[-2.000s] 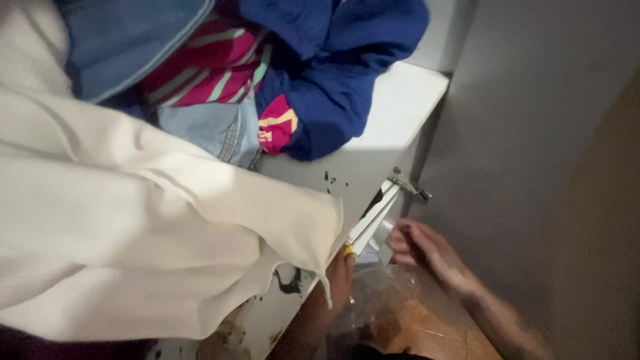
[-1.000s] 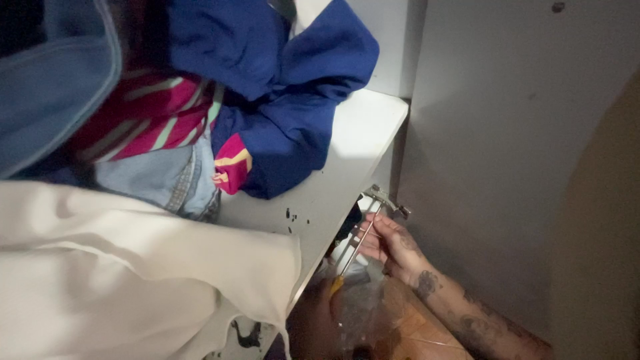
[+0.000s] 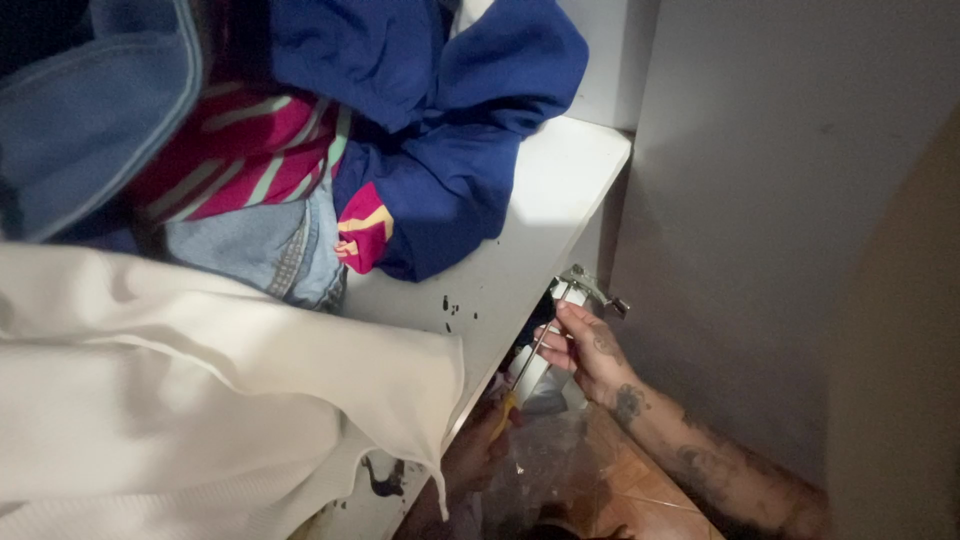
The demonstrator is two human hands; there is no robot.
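Note:
A screwdriver with a yellow handle (image 3: 505, 417) and a long thin metal shaft slants up to a metal hinge (image 3: 583, 282) beneath the edge of a white board. My left hand (image 3: 480, 442), in shadow at the lower middle, is closed around the handle. My right hand (image 3: 589, 345), at the end of a tattooed forearm, has its fingertips on the shaft close to the hinge; its other fingers are loosely curled beside it. The screwdriver's tip meets the hinge, though the exact contact is too small to tell.
On the white board (image 3: 555, 180) lie a cream cloth (image 3: 225, 375), blue garments (image 3: 450, 187), a striped red one (image 3: 262, 157) and denim (image 3: 232, 247). A grey panel (image 3: 735, 225) stands on the right. Clear plastic (image 3: 540, 465) lies below, near orange tiles (image 3: 645, 487).
My right hand has moved up to the screwdriver's shaft; two seconds ago it was apart and below the hinge. The view has shifted.

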